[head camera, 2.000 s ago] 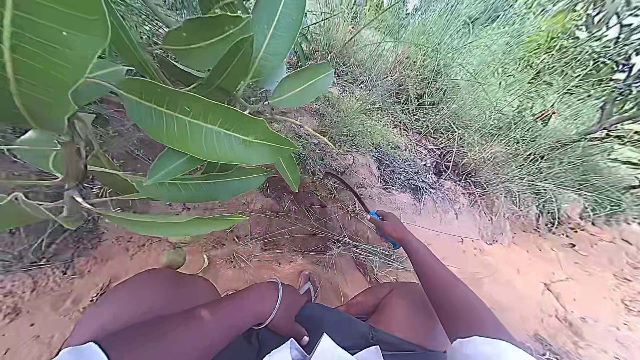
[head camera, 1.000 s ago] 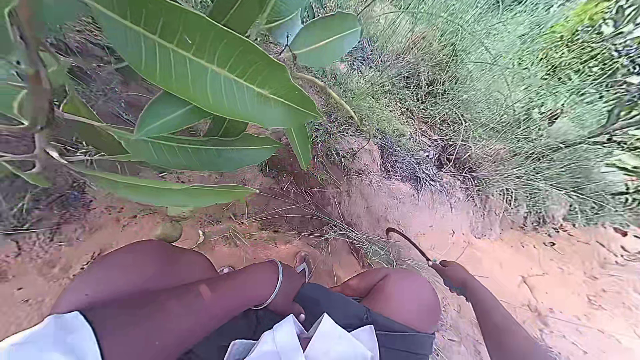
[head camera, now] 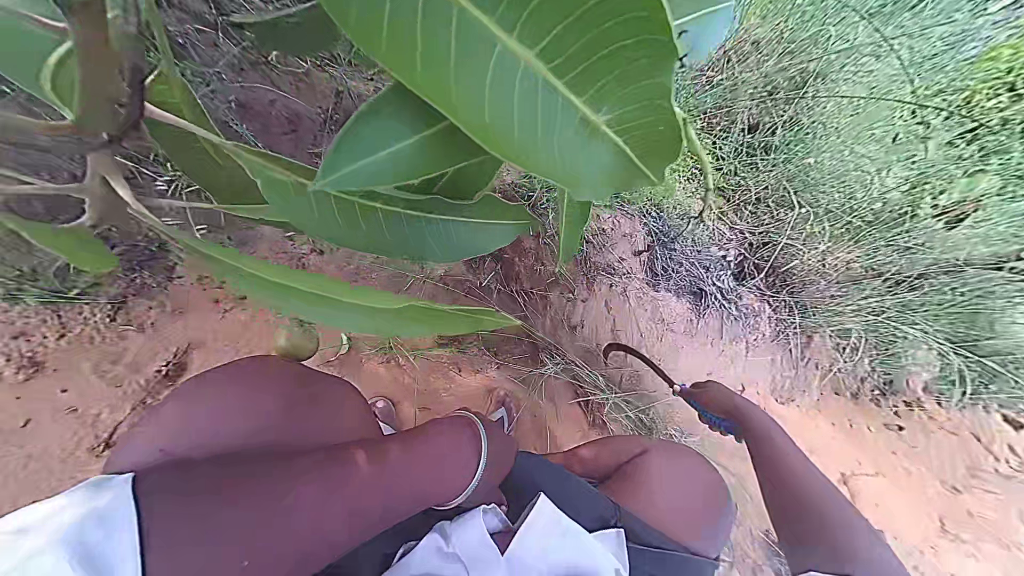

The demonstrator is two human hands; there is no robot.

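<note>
My right hand [head camera: 716,402] grips the blue handle of a sickle [head camera: 648,360], whose thin, dark, curved blade points up and left over the bare soil. My left hand [head camera: 498,456], with a pale bangle at the wrist, rests in my lap by the dark shorts [head camera: 540,480]; its fingers are mostly hidden, so what they do cannot be made out. Dry grass stems [head camera: 592,392] lie on the ground left of the blade.
Broad green leaves [head camera: 512,96] on a branch [head camera: 104,184] hang close in front at the upper left. A round greenish fruit [head camera: 296,342] lies beyond my left knee. Tall grass [head camera: 864,200] grows on the right. My sandalled foot [head camera: 502,412] is on reddish soil.
My right hand has come down and to the right with the sickle since the earliest frame. The left hand stays in my lap. The leaves now look closer.
</note>
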